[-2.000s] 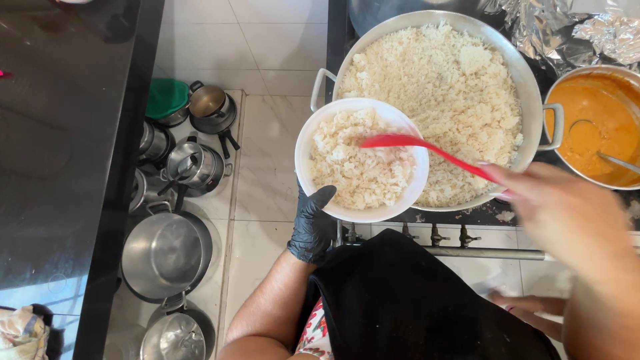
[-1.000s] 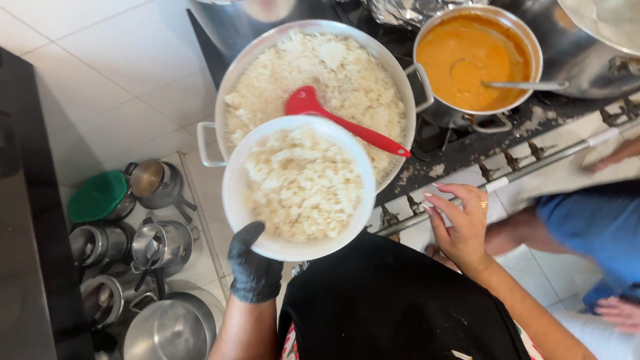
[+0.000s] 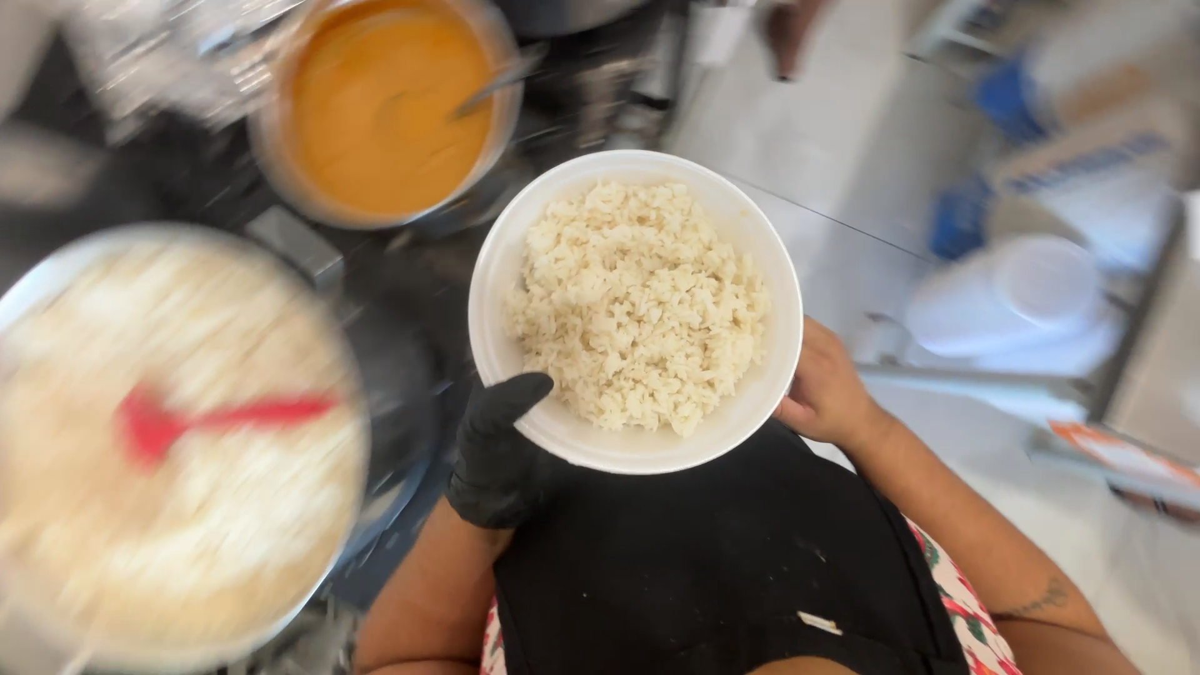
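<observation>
A white bowl point(image 3: 502, 281) filled with cooked rice point(image 3: 642, 305) is held in front of my black apron. My left hand point(image 3: 502, 450), in a black glove, grips its lower left rim, thumb over the edge. My bare right hand point(image 3: 820, 389) holds the bowl's right side, its fingers partly hidden beneath. To the left, blurred, a large pot of rice point(image 3: 216, 553) has a red plastic spoon point(image 3: 225, 419) lying on the rice.
A pot of orange sauce point(image 3: 389, 103) with a metal utensil point(image 3: 502, 80) in it stands on the dark stove, beside crumpled aluminium foil point(image 3: 178, 56). On the right are a white container point(image 3: 1041, 281) and a metal rack point(image 3: 975, 382) above the tiled floor. Part of a person's limb point(image 3: 790, 36) shows at the top.
My right hand held the red spoon in the bowl, then was free of it; now it holds the bowl. The spoon lies in the big pot. The view has turned right.
</observation>
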